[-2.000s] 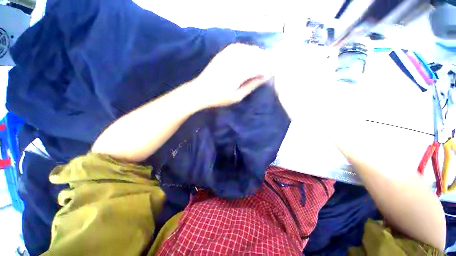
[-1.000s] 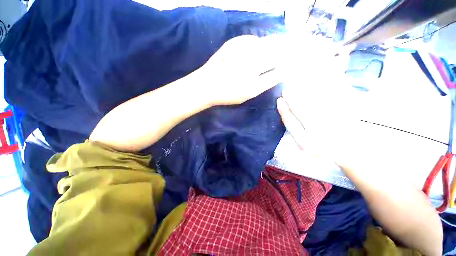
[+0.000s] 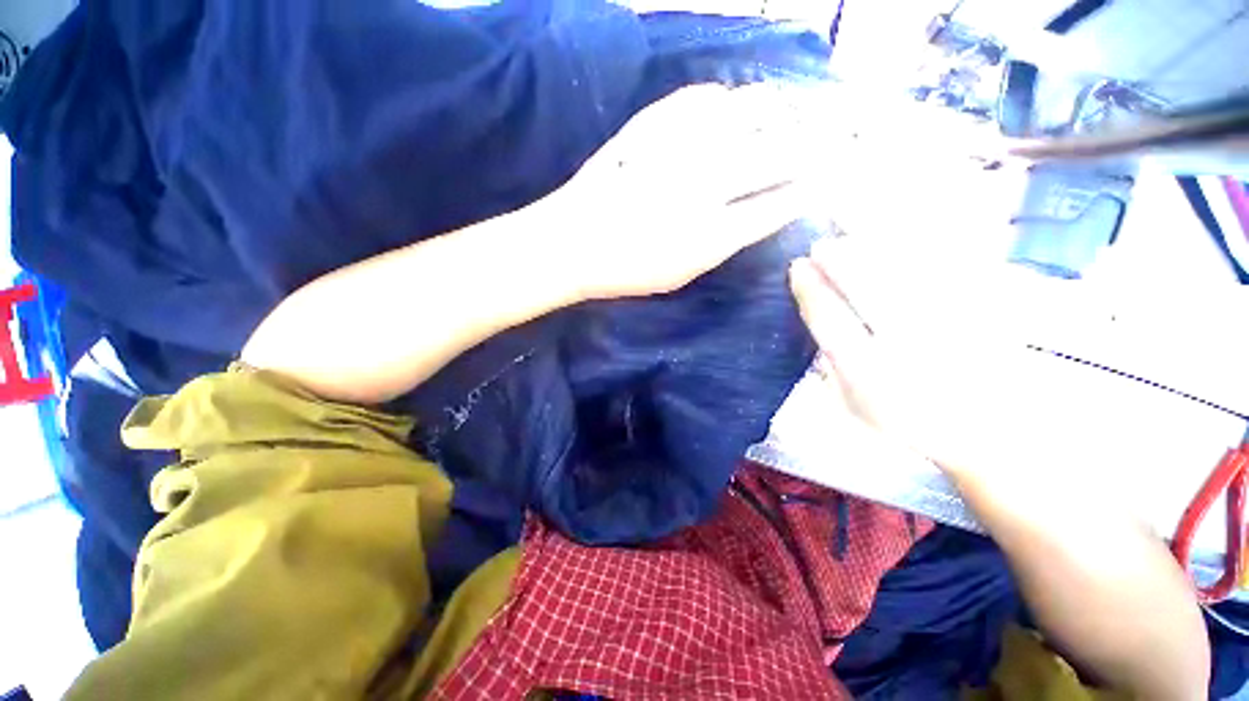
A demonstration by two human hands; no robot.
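Observation:
A large dark navy garment [image 3: 343,151] lies heaped on the left and bunches down over the front edge of the table. My left hand [image 3: 699,178] lies on the cloth, its fingers towards the needle area and washed out by glare. My right hand [image 3: 890,301] is at the cloth's right border, thumb beside the fabric, its fingers also lost in glare. Whether the fingers pinch the cloth cannot be told. The sewing machine [image 3: 966,69] shows metal parts just beyond my fingers; the needle is hidden in the glare.
A blue-grey block [image 3: 1068,219] stands right of the needle area. Red-handled scissors [image 3: 1208,527] lie at the right edge. A dark thread [image 3: 1137,381] crosses the white table [image 3: 1096,438]. A blue crate with red parts [image 3: 28,342] is at far left. A red checked apron [image 3: 616,616] covers my lap.
The view has shifted, so the machine parts and scissors sit further right. Both hands stay at the cloth near the needle area. The bunched cloth near the lap has changed its folds slightly.

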